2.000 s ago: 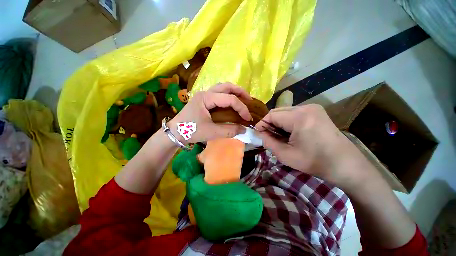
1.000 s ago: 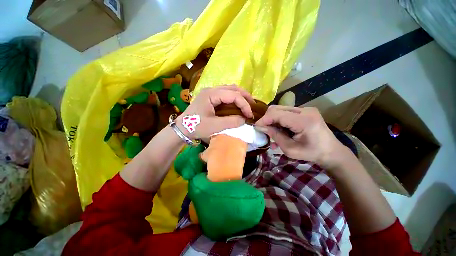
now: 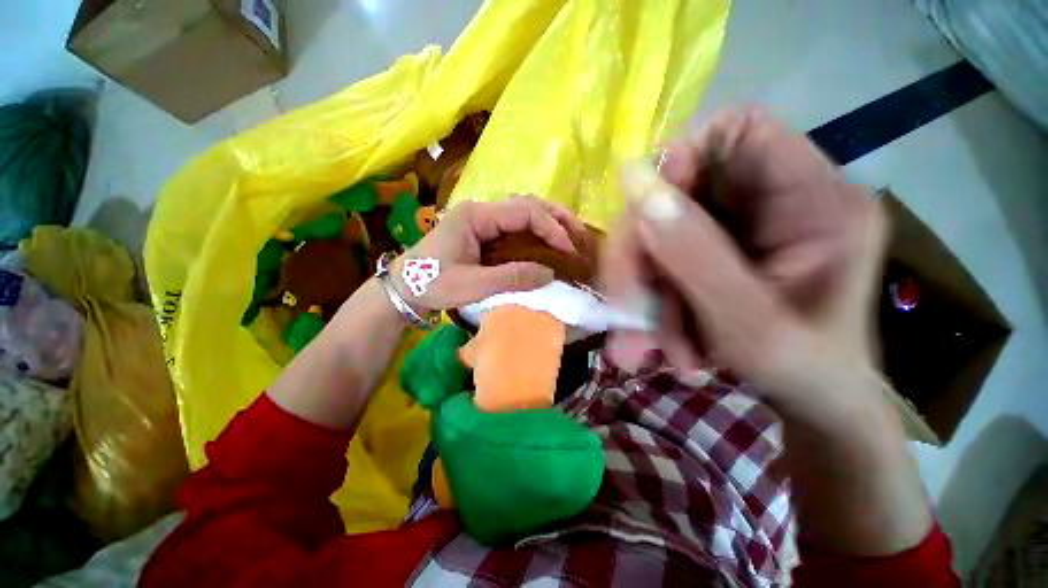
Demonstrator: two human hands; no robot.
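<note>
A plush toy lies on the checked apron, its green part (image 3: 517,469) nearest me and its orange part (image 3: 517,358) above that. White trim (image 3: 549,303) runs between the orange part and the brown base (image 3: 534,255). My left hand (image 3: 483,255) is closed around the brown base and trim, thumb along the seam. My right hand (image 3: 747,247) is raised at the right of the toy, blurred, with thumb and fingers bent together. Whether it pinches a needle or thread cannot be seen.
A large open yellow sack (image 3: 218,218) holding green, orange and brown plush toys stands ahead and left. An open carton (image 3: 954,345) with a red item inside is at the right. Another carton (image 3: 184,52) is at the back left, with filled bags (image 3: 109,379) at the left edge.
My right hand has moved from the toy's seam up and toward the camera, and now blurs. My left hand keeps its hold on the toy, which has barely moved.
</note>
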